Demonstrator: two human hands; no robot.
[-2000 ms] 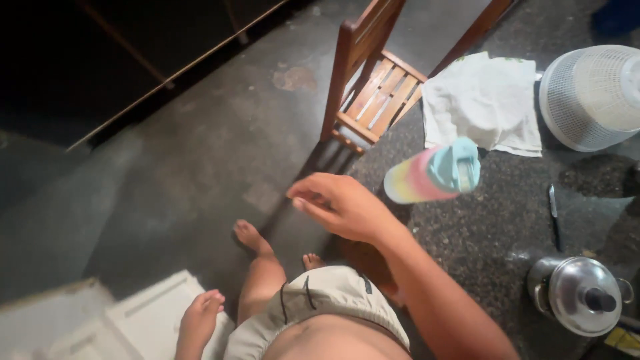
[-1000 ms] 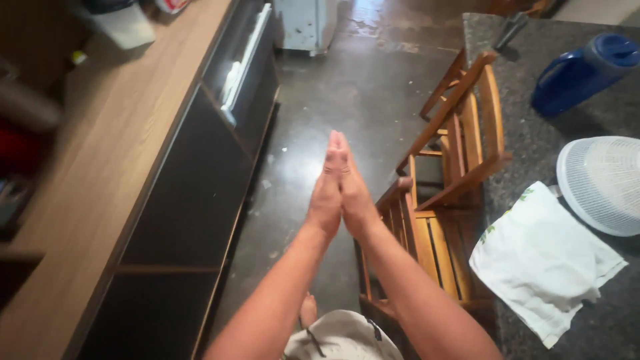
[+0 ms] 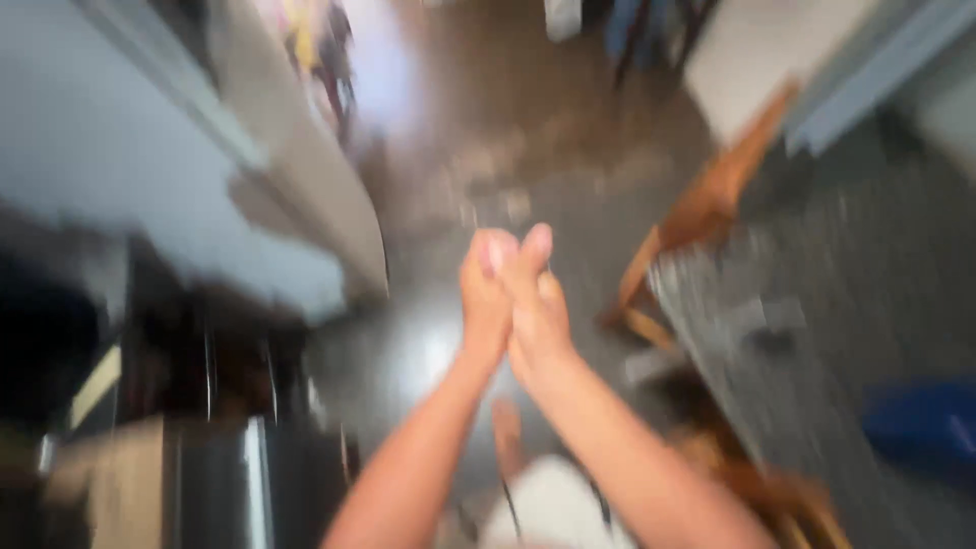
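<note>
Both my hands are held out in front of me at the middle of the blurred head view, pressed against each other. My left hand [image 3: 488, 293] has its fingers curled against the other palm. My right hand [image 3: 540, 305] rests against it, thumb raised. No object shows between them, though blur hides the exact finger positions. Below them are the light shorts [image 3: 553, 507] I wear and one bare foot [image 3: 507, 419] on the floor.
On the right runs a dark speckled countertop [image 3: 801, 343] with a blue object [image 3: 923, 427] on it. Wooden chairs [image 3: 709, 198] stand along its edge. At the left are a large pale appliance or cabinet [image 3: 152, 168] and dark cabinetry [image 3: 297, 457]. Grey floor [image 3: 412, 335] lies between.
My hands were apart two seconds ago and flat palm to palm one second ago; now the fingers are bent around each other. The view has shifted strongly along the room.
</note>
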